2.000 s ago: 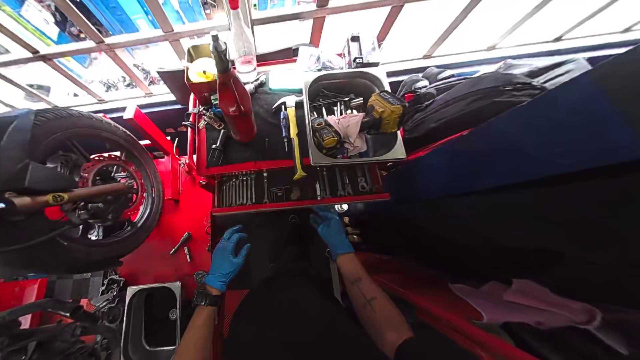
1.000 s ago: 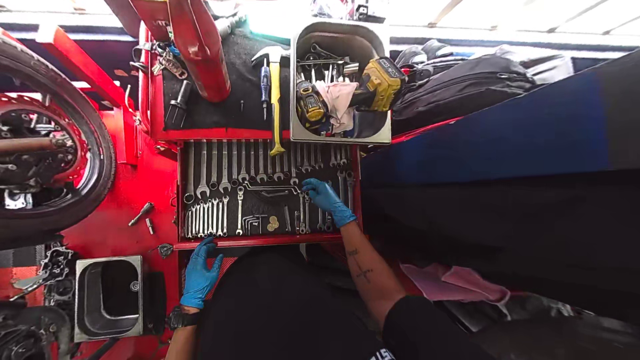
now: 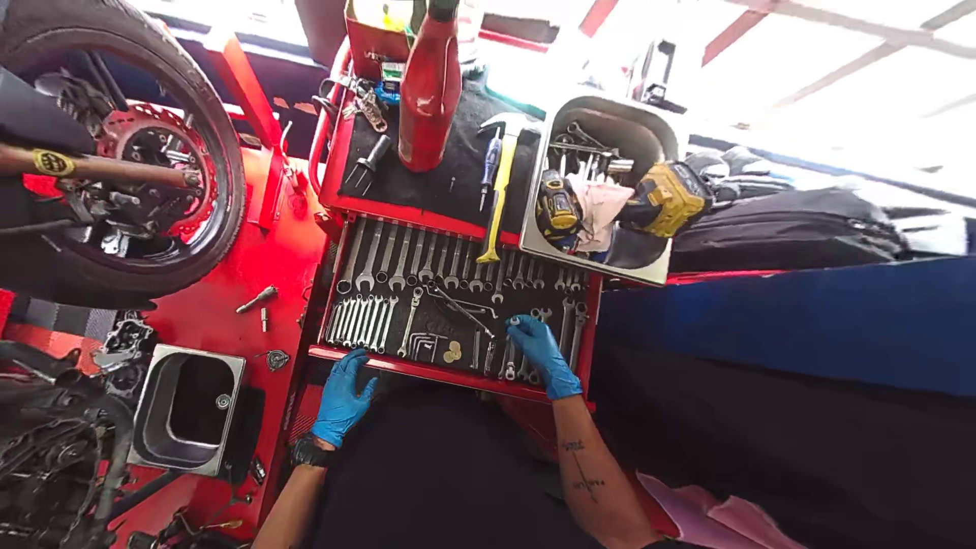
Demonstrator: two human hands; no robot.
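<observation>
A red tool drawer [image 3: 450, 372] stands open, with rows of wrenches on its dark liner. My left hand [image 3: 343, 398], in a blue glove, rests at the drawer's front edge near the row of small combination wrenches [image 3: 363, 322]; its fingers are apart and hold nothing. My right hand [image 3: 540, 351], also gloved, is over the right part of the drawer, fingertips at the end of a wrench [image 3: 511, 360]; whether they grip it cannot be told. Hex keys [image 3: 424, 345] and a few round, coin-like discs [image 3: 453, 351] lie between the hands.
On the cart top are a red bottle [image 3: 431, 95], a yellow-handled claw hammer [image 3: 500, 194], a blue screwdriver [image 3: 489, 164] and a metal tray [image 3: 595, 268] holding yellow power tools [image 3: 671, 198]. A motorcycle wheel [image 3: 217, 229] and a metal basin [image 3: 187, 460] are at the left.
The drawer was open only a little two seconds ago and is now pulled far out. My right hand has moved from its front edge to over the wrenches. The view has shifted.
</observation>
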